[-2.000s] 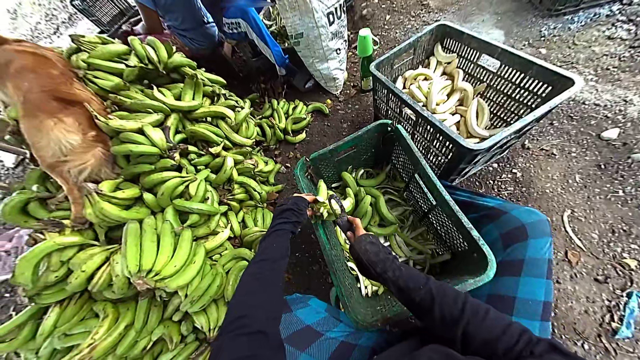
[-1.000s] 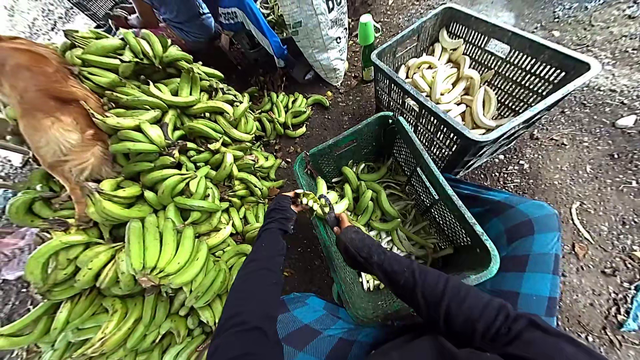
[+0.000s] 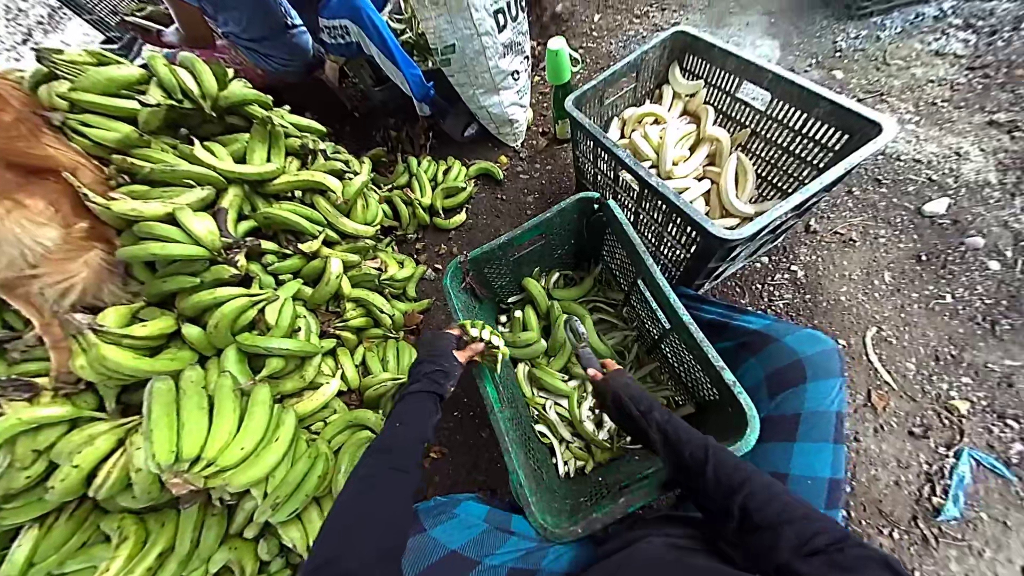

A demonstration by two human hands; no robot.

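Note:
My left hand (image 3: 467, 349) holds the cut crown of a green banana bunch (image 3: 485, 336) at the left rim of a green plastic crate (image 3: 524, 472). White cut faces show along the crown. My right hand (image 3: 602, 370) grips a dark-handled knife (image 3: 582, 339), its curved tip pointing up over the crate, apart from the crown. Inside the crate lie loose green bananas (image 3: 528, 346) and strips of green peel (image 3: 552, 416). How the fingers wrap the knife is partly hidden by the dark sleeve.
A large heap of green bananas (image 3: 272, 320) covers the left side, with a brown dog (image 3: 48, 216) beside it. A black crate (image 3: 808, 192) holds peeled bananas (image 3: 680, 152). Behind are a green bottle (image 3: 562, 92), a white sack (image 3: 484, 64) and a seated person's legs (image 3: 372, 48).
The knife in my right hand has moved away from the bunch, to the right over the crate. Earlier, both hands were close together at the bunch. My left hand still holds the cut piece.

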